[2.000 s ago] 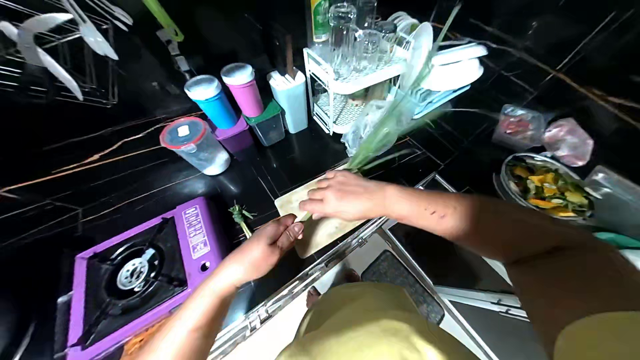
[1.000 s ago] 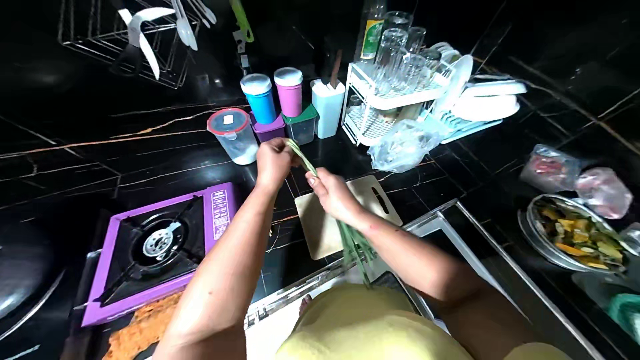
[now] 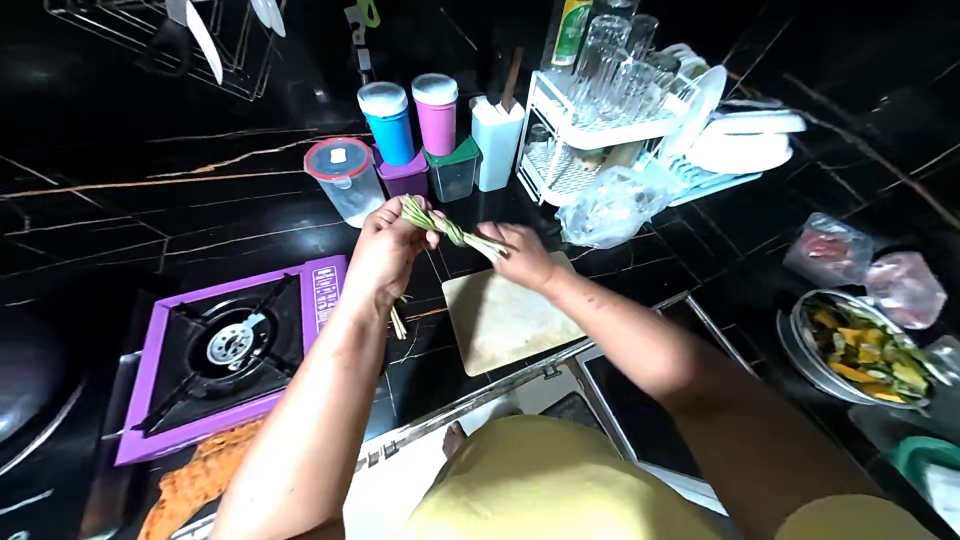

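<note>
A bundle of green stalks, folded and knotted (image 3: 453, 231), is held up between my hands above the black counter. My left hand (image 3: 394, 244) grips its leafy green end. My right hand (image 3: 523, 253) is at the paler stalk ends, its fingers closed about them and slightly blurred. Below my right hand lies a cutting board (image 3: 506, 322), with nothing on the part that shows. Partly behind my left wrist, a few more cut stalks (image 3: 398, 321) rest on the counter.
A purple portable gas stove (image 3: 225, 345) is at left. Behind my hands stand a lidded plastic container (image 3: 346, 180), a blue canister (image 3: 390, 124), a pink canister (image 3: 436, 120) and a white dish rack (image 3: 551, 142). A bowl of cut vegetables (image 3: 862, 349) sits at right.
The long loose stalks are now a short knotted bundle. Both hands have risen from the cutting board, where they were two seconds ago.
</note>
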